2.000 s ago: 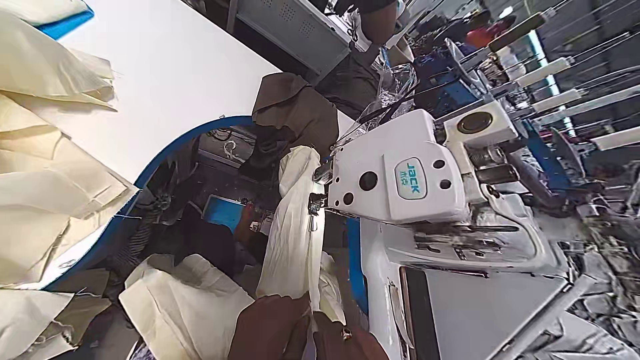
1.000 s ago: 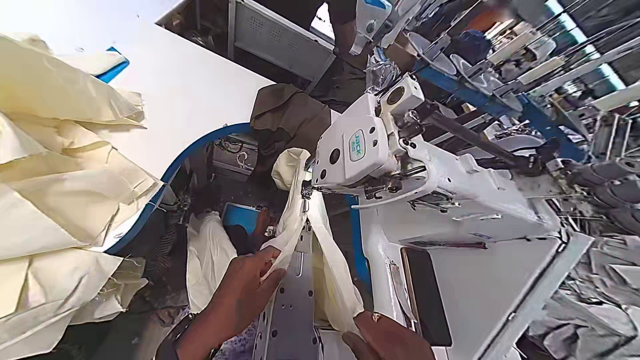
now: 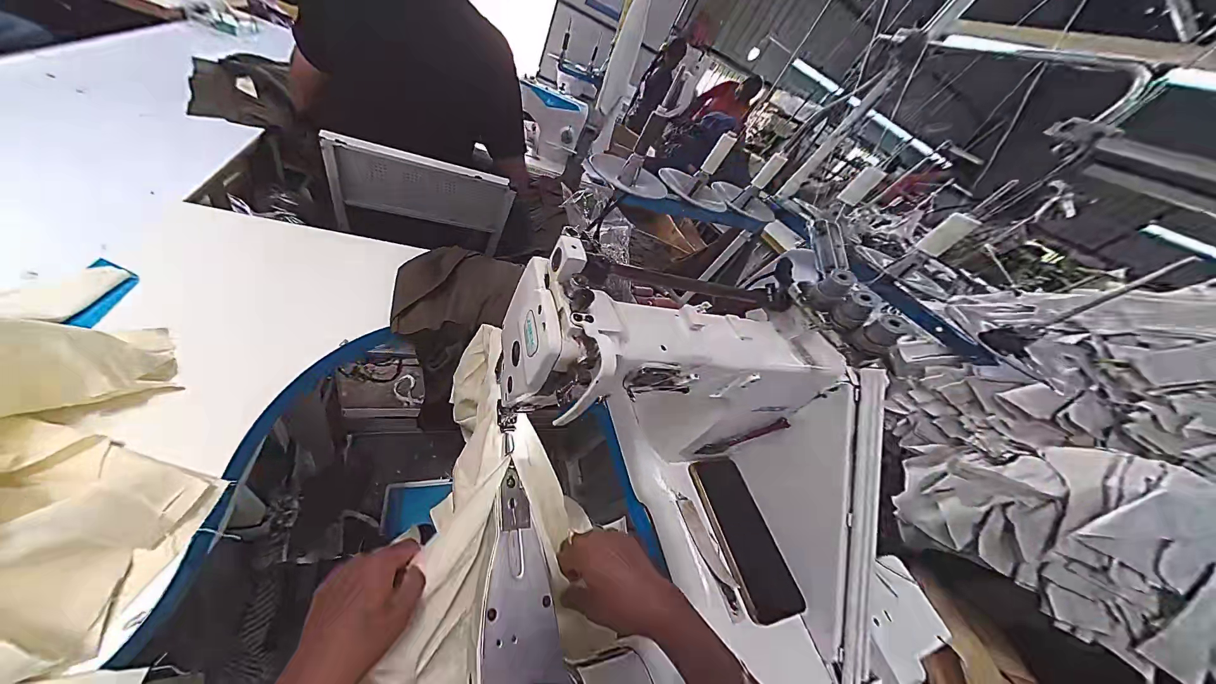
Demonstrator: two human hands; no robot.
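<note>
A white industrial sewing machine (image 3: 684,351) stands at centre, its head over a narrow metal arm bed (image 3: 518,589) that runs toward me. Cream fabric (image 3: 465,513) hangs over both sides of this bed and passes under the presser foot (image 3: 508,418). On the left of the bed, my left hand (image 3: 366,603) grips one fabric edge between thumb and fingers. My right hand (image 3: 613,584) pinches the other part, right of the bed. Both hands are nearer to me than the needle area.
Cream fabric pieces (image 3: 85,494) are heaped on the blue-edged white table (image 3: 285,285) at left. Brown cloth (image 3: 451,290) lies behind the machine head. A dark phone-like slab (image 3: 749,541) rests on the machine base. Grey fabric bundles (image 3: 1064,503) fill the right. A person (image 3: 408,85) is beyond the table.
Two seconds ago my hands were close together at the fabric; now they are apart, on opposite sides of the metal bed. The view has shifted, showing more of the room.
</note>
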